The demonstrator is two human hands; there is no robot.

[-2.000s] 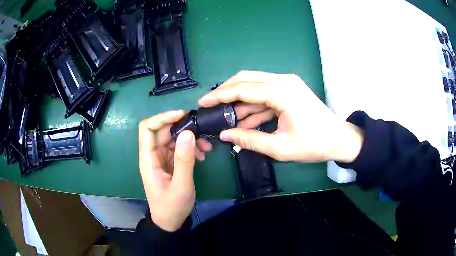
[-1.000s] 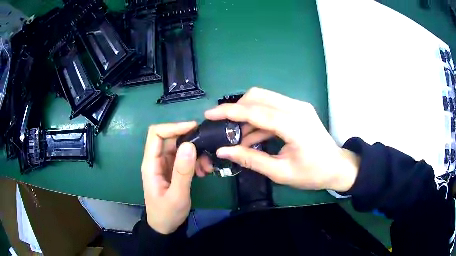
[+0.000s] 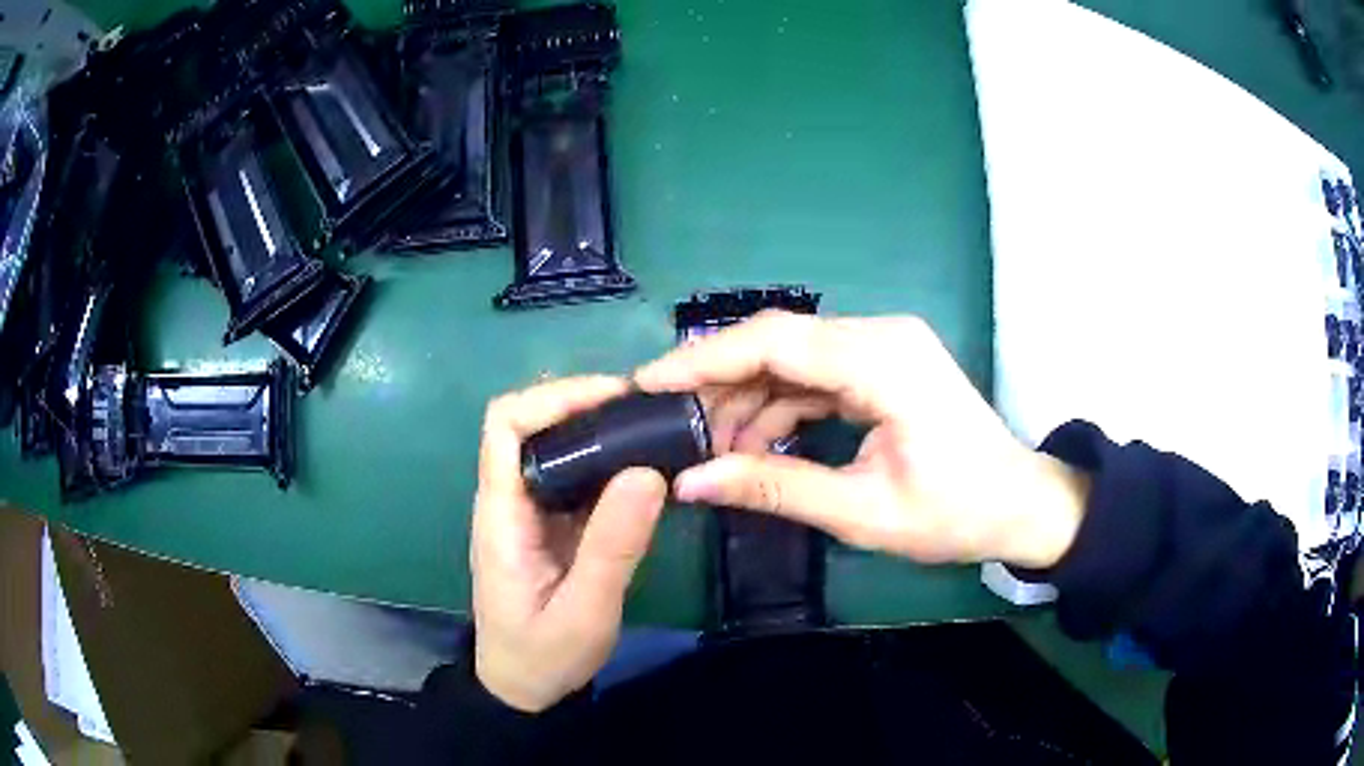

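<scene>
A glossy black cylindrical barrel (image 3: 606,446) lies nearly level between my two hands. My left hand (image 3: 551,554) grips its left part, thumb below and fingers behind. My right hand (image 3: 883,442) holds its right end between thumb and fingertips. A silvery rim shows at that right end. A black housing shell (image 3: 770,557) lies upright on the green bench under my right hand, which hides its middle; its ribbed head shows above the hand. The lead is not clearly visible.
A pile of black housing shells (image 3: 247,217) covers the bench at the left. Clear plastic (image 3: 21,180) is at the far left. A white foam tray (image 3: 1144,285) with small black modules stands at the right. A brown cardboard box (image 3: 172,644) is below the bench at the lower left.
The angled barrel pieces now form one straight cylinder. My left hand has moved right and grips further along it. The silvery end face and the hanging white connector no longer show.
</scene>
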